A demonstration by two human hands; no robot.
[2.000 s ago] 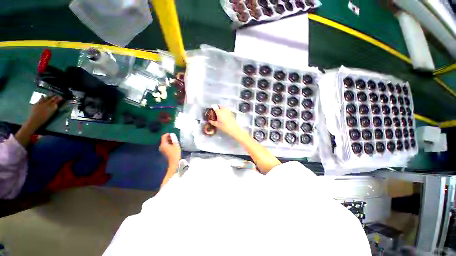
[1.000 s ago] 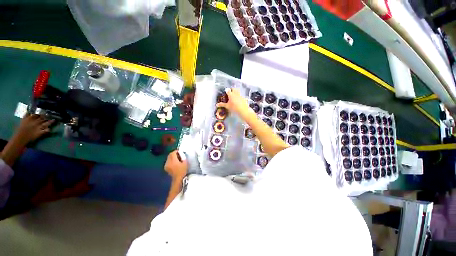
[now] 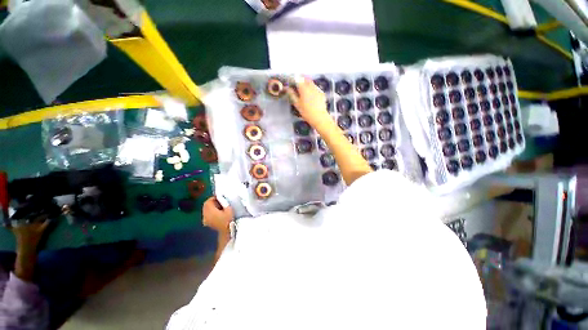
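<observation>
A white blister tray [image 3: 225,122] lies in front of me. Its left column holds several copper-brown rings [image 3: 251,112], and one more ring [image 3: 276,86] sits at the top of the second column. Dark-topped round parts [image 3: 365,103] fill pockets on the right. My right hand [image 3: 311,102] is over the upper tray, fingertips just right of the top ring; whether they hold a part is hidden. My left hand [image 3: 218,214] is curled at the tray's lower left corner, with a small dark spot at its fingers; I cannot tell what it holds.
A stack of trays [image 3: 422,122] with dark parts stands at the right. White paper [image 3: 322,38] lies beyond. Left are small pale pieces [image 3: 178,155], plastic bags [image 3: 84,138] and another person's hand [image 3: 29,235] at a dark device. A yellow post [image 3: 155,55] rises upper left. Machine framing [image 3: 545,222] is lower right.
The left column has filled with copper rings from bottom to top, and a ring now sits atop the second column. My right hand has moved up the tray. My left hand stays near the corner.
</observation>
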